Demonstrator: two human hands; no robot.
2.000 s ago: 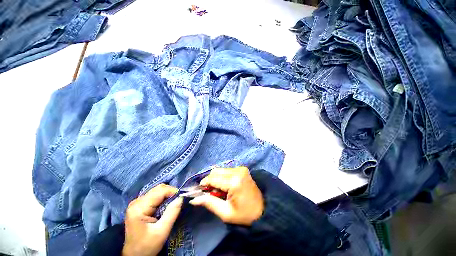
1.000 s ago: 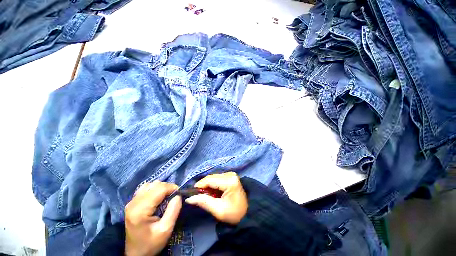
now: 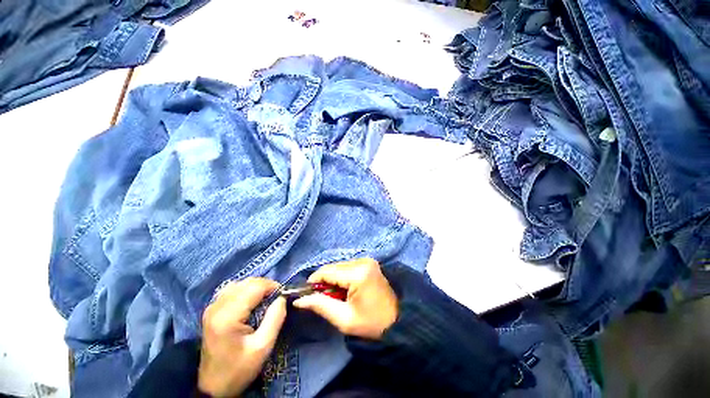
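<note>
A mid-blue denim garment (image 3: 218,225) lies crumpled over the white tabletop and down past its front edge. My left hand (image 3: 243,330) pinches the garment's stitched edge between thumb and fingers at the bottom centre. My right hand (image 3: 354,297) holds small thread snips (image 3: 328,291) with a red handle. Their metal blades point left and meet the garment edge beside my left fingertips. The fingers hide part of the handle. Whether a thread is between the blades is too small to tell.
A tall heap of darker denim garments (image 3: 576,155) stands at the right and hangs over the edge of the white table (image 3: 459,225). Another denim garment (image 3: 70,47) lies at the far left. Small reddish scraps (image 3: 302,18) lie at the far side. A brown seam line crosses the tabletop at left.
Over the last second, my right hand has moved slightly up and right, and the metal blades show more clearly. My left hand keeps its pinch on the edge.
</note>
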